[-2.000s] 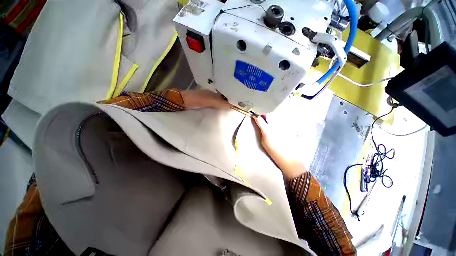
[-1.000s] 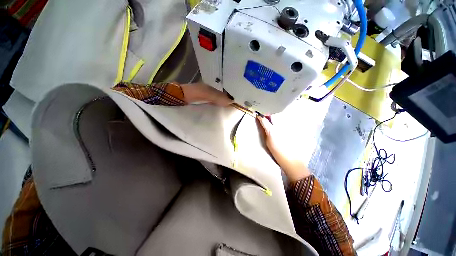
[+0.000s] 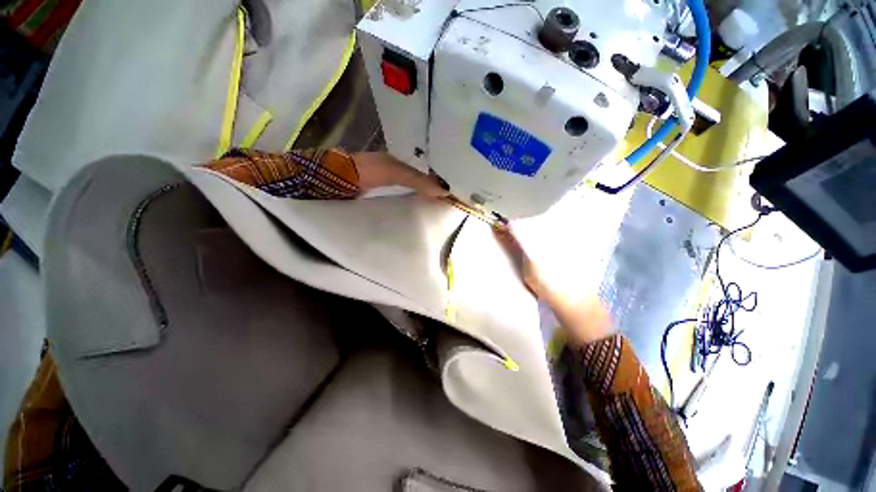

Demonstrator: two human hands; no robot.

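A large beige garment piece (image 3: pixel 365 240) with thin yellow binding (image 3: pixel 450 288) spreads from the sewing machine head (image 3: pixel 519 106) down over my lap, its dark inside open. My left hand (image 3: pixel 399 176) reaches in at the head's lower left edge; its fingertips are partly hidden behind the head. My right hand (image 3: pixel 538 279) lies at the garment's right edge, its fingertips near the bottom of the head, blurred by glare. A thin orange-brown strip shows between the hands under the head. The needle area is hidden, and whether either hand grips the fabric is unclear.
Beige workpieces with yellow edges (image 3: pixel 125 86) are piled at left. A touchscreen (image 3: pixel 826 183) stands at right, above a tangled black cable (image 3: pixel 725 322). A blue air hose (image 3: pixel 699 58) curves beside the head, with a yellow plate (image 3: pixel 711 159) behind it.
The machine head sits slightly further right in view than two seconds ago. My right hand and forearm have shifted a little right. The garment's left part has moved slightly left.
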